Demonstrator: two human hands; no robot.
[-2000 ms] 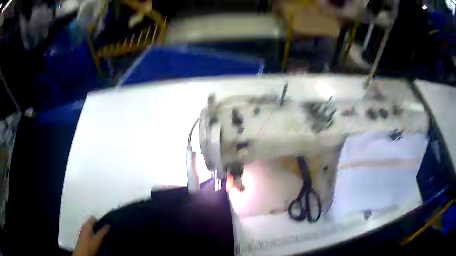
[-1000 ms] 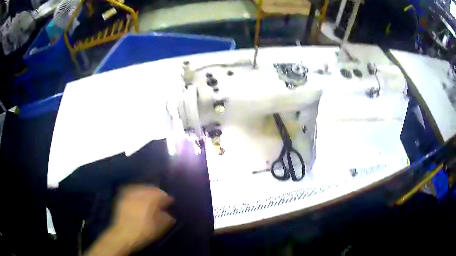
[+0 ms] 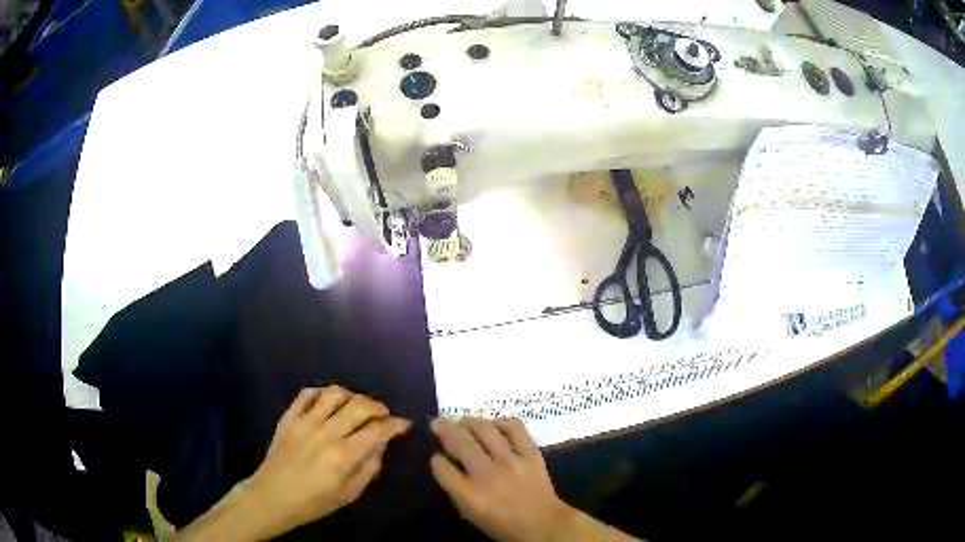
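Observation:
A dark fabric panel [image 3: 317, 344] lies on the white table and runs under the presser foot [image 3: 399, 230] at the left end of the sewing machine head [image 3: 561, 106]. The fabric looks purple near the lamp. My left hand [image 3: 330, 450] lies on the fabric, fingers bent, thumb and fingertips close together near its right edge. My right hand [image 3: 495, 474] is just right of it, its fingertips at the fabric's right edge by the table's front. A small gap separates the hands. Whether the fingers pinch the cloth is hard to tell.
Black shears [image 3: 638, 286] lie under the machine arm. A printed sheet [image 3: 820, 233] hangs over the head's right end. A ruler scale [image 3: 624, 386] runs along the table's front edge. A white upright guard [image 3: 315, 228] stands left of the needle. A blue bin [image 3: 228, 21] is behind the table.
My left hand has moved down and slightly right on the fabric. My right hand has come into view. The view has moved closer to the machine, and the fabric's right edge now lies straighter.

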